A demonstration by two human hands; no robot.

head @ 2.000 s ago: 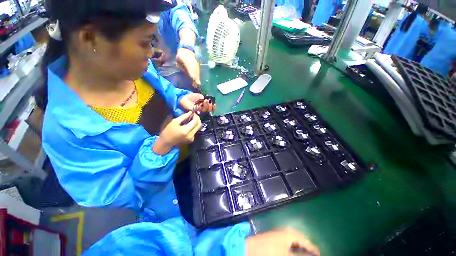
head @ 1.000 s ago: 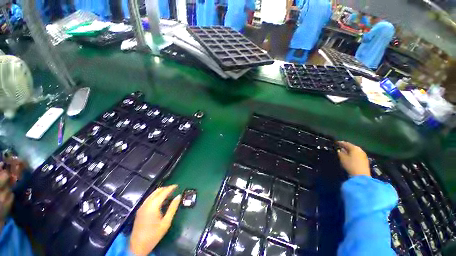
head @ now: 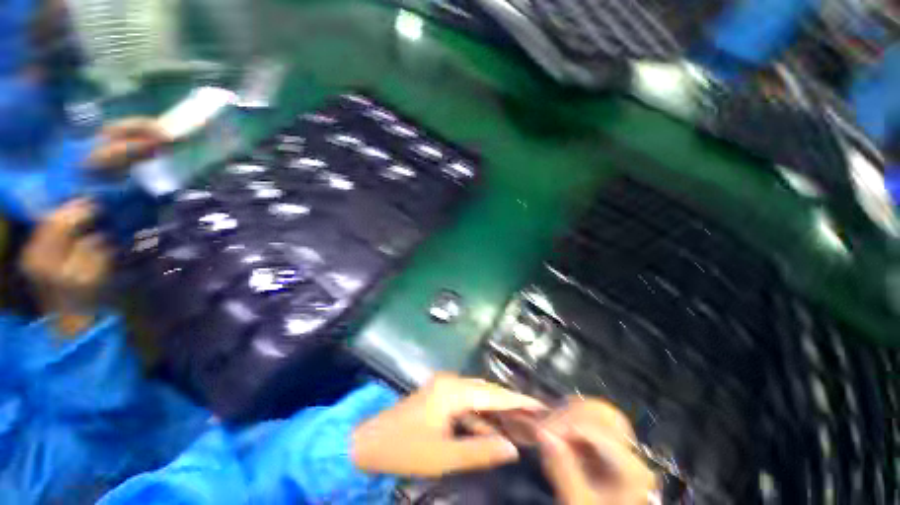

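The frame is blurred. My left hand (head: 439, 429) and my right hand (head: 597, 454) meet at the bottom centre. Their fingertips close on a small dark module (head: 476, 424), mostly hidden by the fingers; its details and any wires cannot be made out. A loose dark module with a bright patch (head: 445, 306) lies on the green mat between the trays. The left black blister tray (head: 395, 232) holds rows of modules, with bare pockets at its near side. The right black tray (head: 641, 286) lies beyond and right of my hands, its pockets smeared by blur.
A co-worker's hands (head: 69, 252) and blue sleeves are at the left, beside the left tray. A white flat object (head: 197, 110) and a pale fan (head: 123, 35) stand behind. Another tray with pale parts (head: 829, 414) is at the far right. Stacked trays (head: 602, 35) are at the top.
The view has swung and blurred. My right hand has left the right tray's far side and come to my left hand. My left hand has moved away from beside the loose module.
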